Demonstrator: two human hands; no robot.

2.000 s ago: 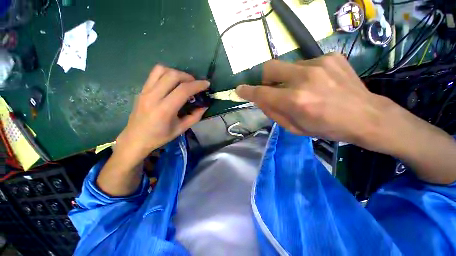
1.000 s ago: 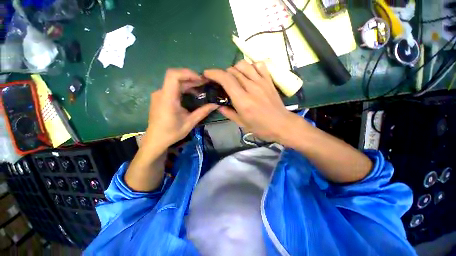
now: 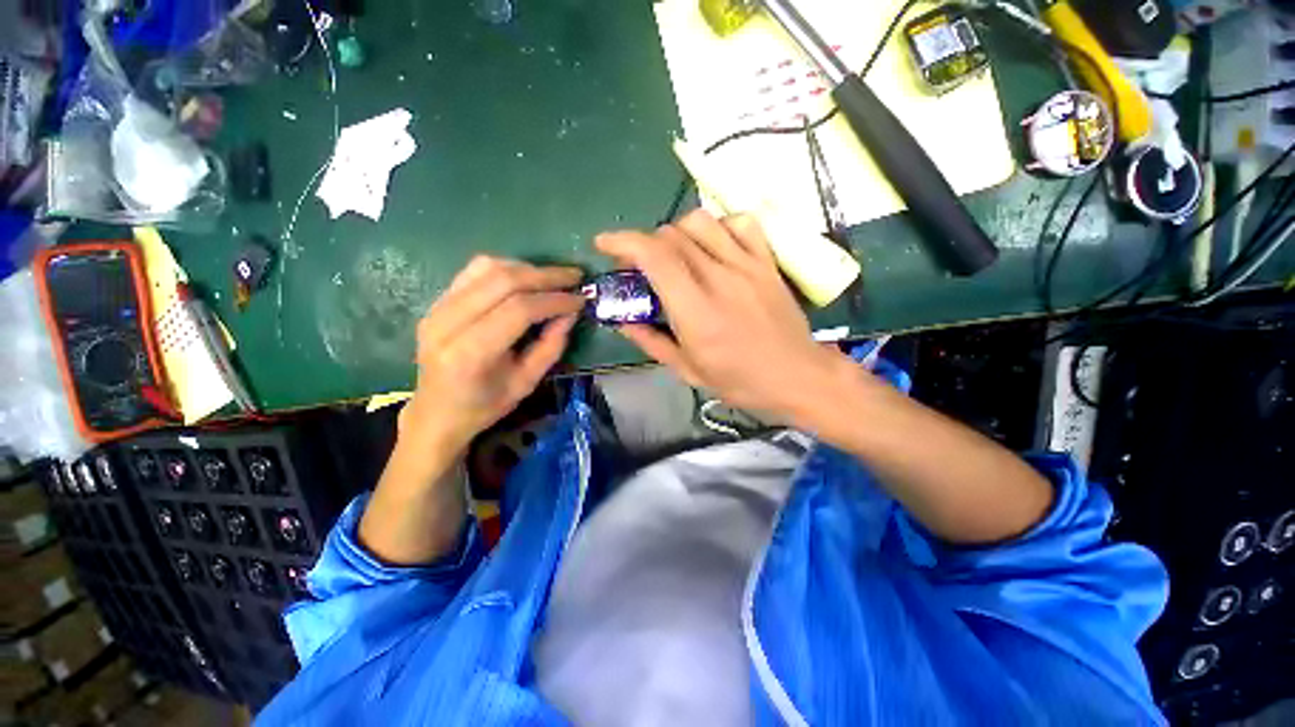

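Observation:
A small black rounded case (image 3: 622, 297) with a shiny, purplish face is between my two hands, above the front edge of the green mat. My right hand (image 3: 724, 298) grips its right side with thumb and fingers. My left hand (image 3: 497, 334) is at its left end, fingertips pinched around a small part too hidden to make out. A pale cream stick (image 3: 807, 259) lies beyond my right hand, partly on the yellow paper (image 3: 767, 107).
A black-handled hammer (image 3: 916, 171) lies on the paper near a small square module (image 3: 946, 48). Round parts (image 3: 1068, 134), yellow handles (image 3: 1101, 71) and cables are at right. A multimeter (image 3: 102, 341), plastic bags and white scrap (image 3: 368, 164) are at left. Black trays (image 3: 227, 518) flank me.
The cream stick has left my right hand and lies on the bench. My right hand now holds the case, its shiny face showing, and my left fingers have moved to its left end.

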